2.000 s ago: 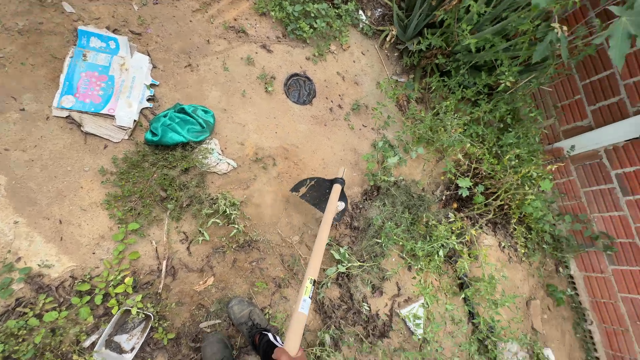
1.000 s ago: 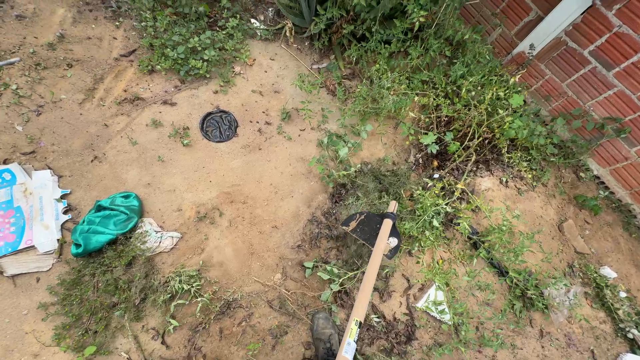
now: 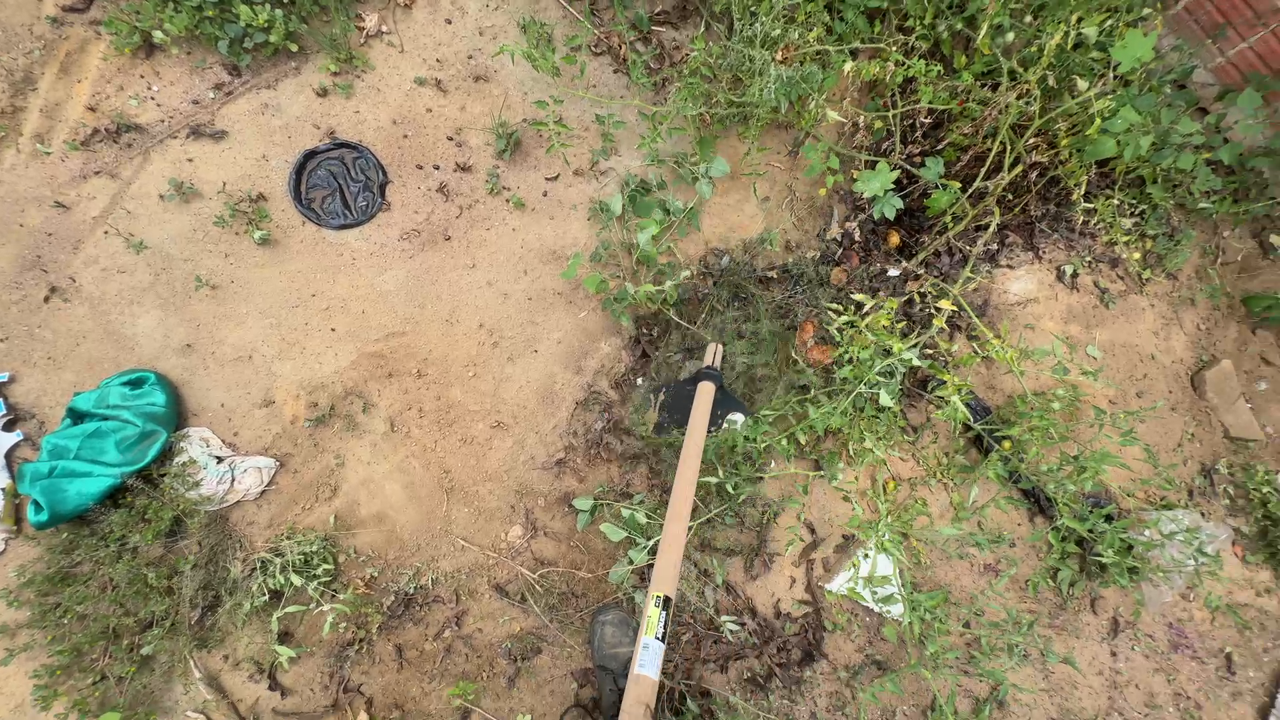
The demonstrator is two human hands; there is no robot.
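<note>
A hoe with a long wooden handle (image 3: pixel 676 520) reaches up from the bottom edge of the head view. Its dark metal blade (image 3: pixel 682 402) rests among weeds and dry plant litter (image 3: pixel 735 310) right of the middle. A label with writing is stuck on the lower handle. Neither of my hands shows; the lower end of the handle lies outside the view. My dark shoe (image 3: pixel 612 650) stands just left of the handle.
Green weeds (image 3: pixel 900 100) grow thickly at the upper right, near a brick wall (image 3: pixel 1235 40). A black plastic-lined round hole (image 3: pixel 338 184) lies upper left. Green cloth (image 3: pixel 105 440) and a pale rag (image 3: pixel 222 468) lie at left. White scrap (image 3: pixel 870 582) and black plastic (image 3: pixel 1000 455) lie at right.
The hoe blade was on bare sand beside the weeds two seconds ago and now sits among the weeds. Part of a hand on the handle has gone out of view. The view has shifted right.
</note>
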